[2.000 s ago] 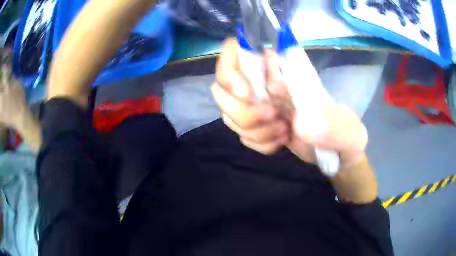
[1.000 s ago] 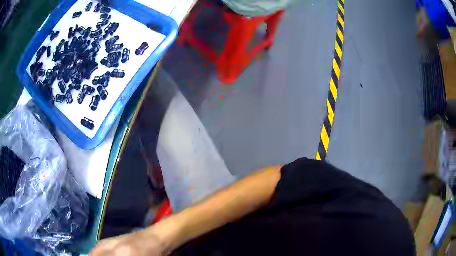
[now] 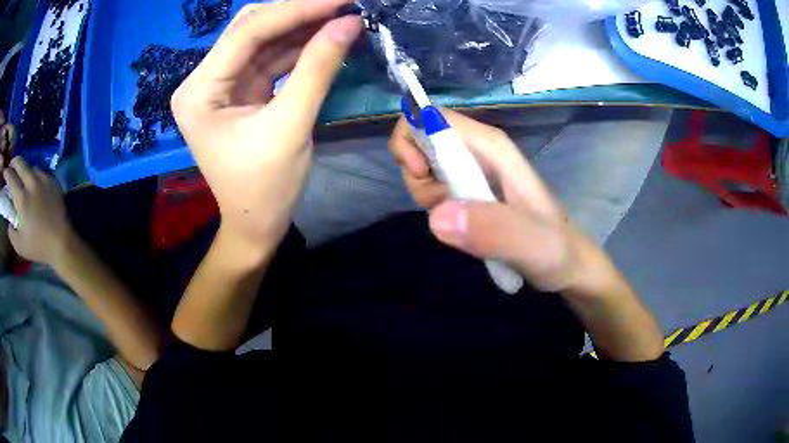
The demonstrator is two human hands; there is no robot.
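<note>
My right hand is closed around the white handles of the nippers, which have blue collars and silver jaws pointing up and left. My left hand is raised at the upper left of centre. Its thumb and forefinger pinch a small black part at the top edge of the picture. The nippers' jaw tips are right beside this part; whether they touch it I cannot tell. The part is small and partly hidden by the fingertips.
A blue tray with black parts lies behind my left hand. A clear plastic bag lies at top centre, beside a white sheet. Lined trays stand far left and right. A neighbour's hand is at left. Red stools are below the bench.
The view has swung back from the floor and right tray to the bench front. Both hands are now in view and raised, with the nippers and a black part held near each other.
</note>
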